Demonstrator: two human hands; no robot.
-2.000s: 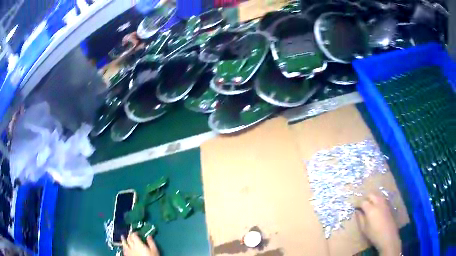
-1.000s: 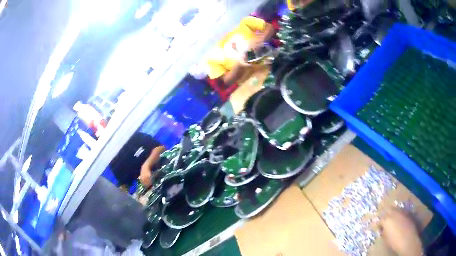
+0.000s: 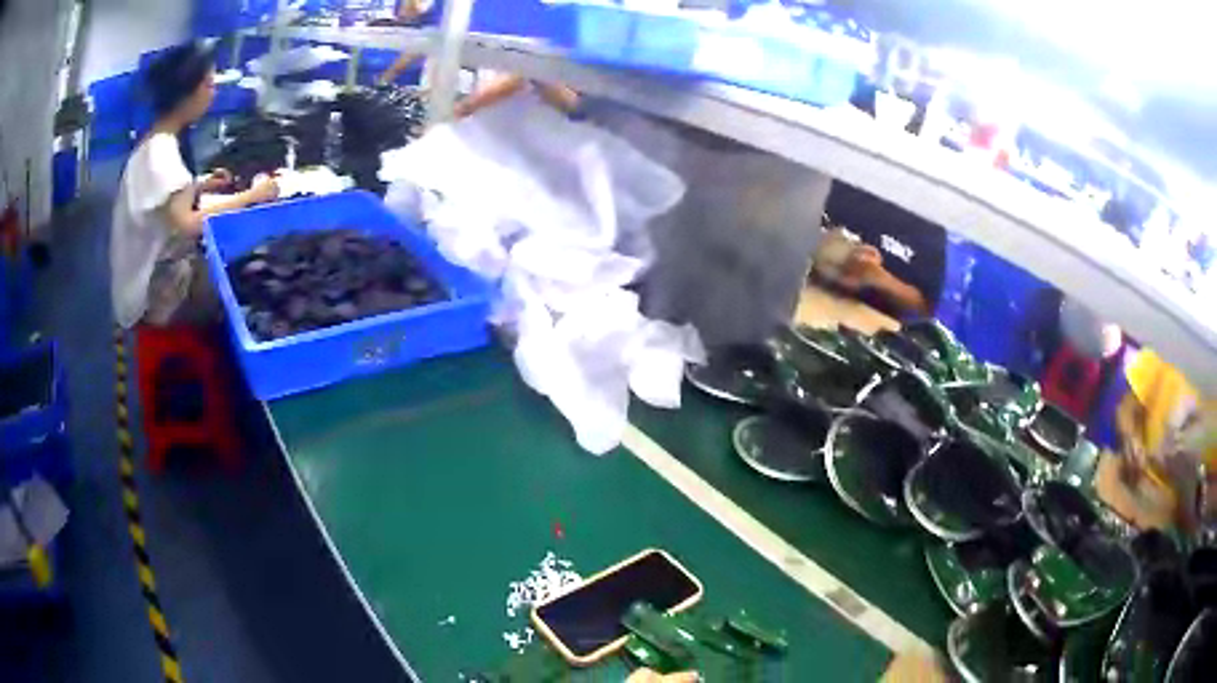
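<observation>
Several small green plastic housings [image 3: 657,634] lie at the bottom centre, partly on and beside a smartphone [image 3: 601,611] with a black screen and pale frame. Small white pieces [image 3: 541,587] are scattered left of the phone. A small part of my left hand [image 3: 663,676] shows at the bottom edge, just below the housings, mostly cut off; its grip cannot be made out. My right hand is out of the picture.
A blue crate of dark parts [image 3: 461,324] stands at the bench's far end. Crumpled clear plastic [image 3: 574,267] hangs beside it. Oval green-and-dark shells [image 3: 961,487] are stacked at right. A person [image 3: 154,214] sits by a red stool [image 3: 187,394]; others work behind.
The view has swung left. The pin pile, the right-hand blue tray and my right hand have left the picture; the far-left crate and seated person have come in. My left hand is now nearly cut off.
</observation>
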